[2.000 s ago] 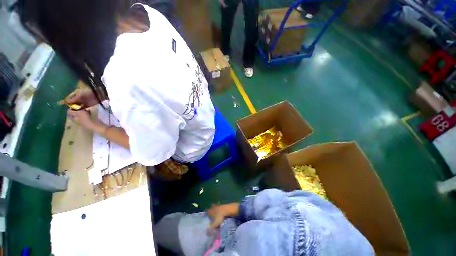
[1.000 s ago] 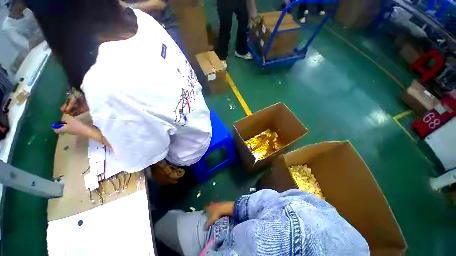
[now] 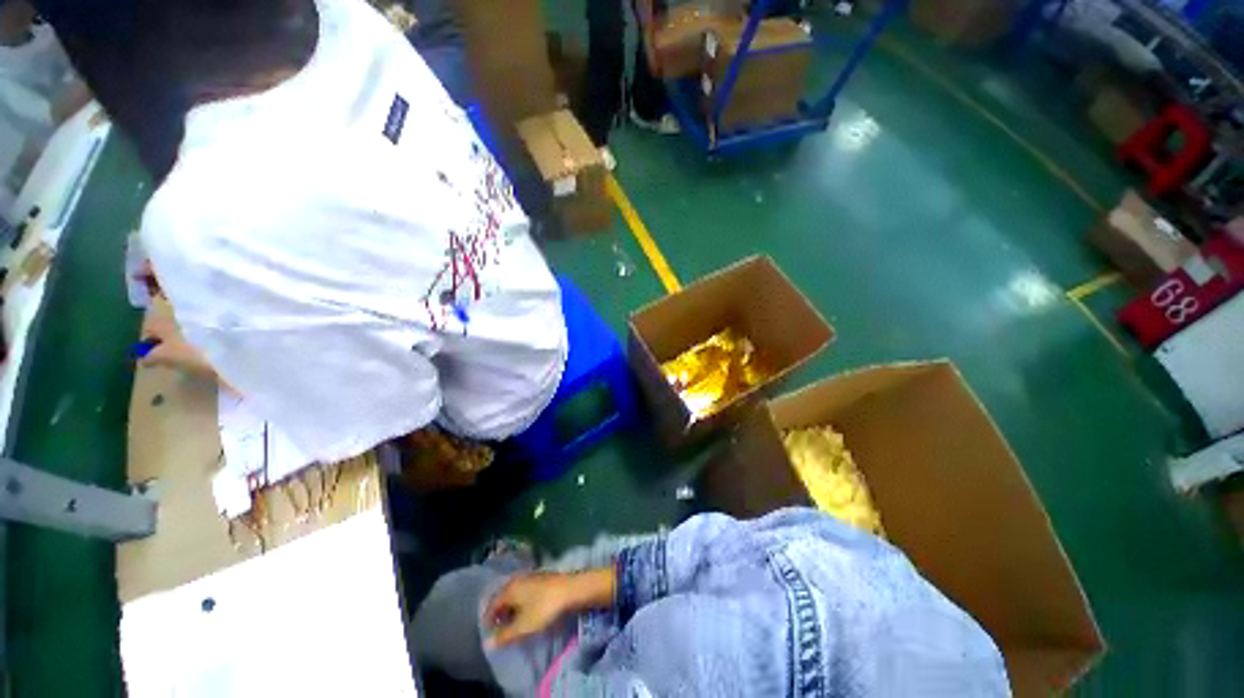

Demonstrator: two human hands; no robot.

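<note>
My right hand (image 3: 529, 608), in a blue denim sleeve, rests low on my grey-clad leg. Its fingers are loosely bent, with nothing visible in them. My left hand is not in view. A white work sheet (image 3: 273, 620) with a small dark round spot lies on the bench at the lower left. Beyond it, thin reddish-brown lead wires (image 3: 293, 499) lie by white strips on brown cardboard (image 3: 171, 471). A small blue battery pack (image 3: 145, 349) is at the neighbour's hand.
A person in a white shirt (image 3: 321, 252) leans over the bench on a blue stool (image 3: 584, 382). An open carton (image 3: 778, 321) holds shiny gold material; a larger carton (image 3: 955, 477) holds pale-yellow pieces. A grey metal bar (image 3: 75, 502) crosses at left. A blue trolley (image 3: 764, 137) carries cartons.
My right hand has shifted left and slightly down along my leg. The neighbour has leaned further left over the bench, and their hands are now mostly hidden. The view has shifted slightly.
</note>
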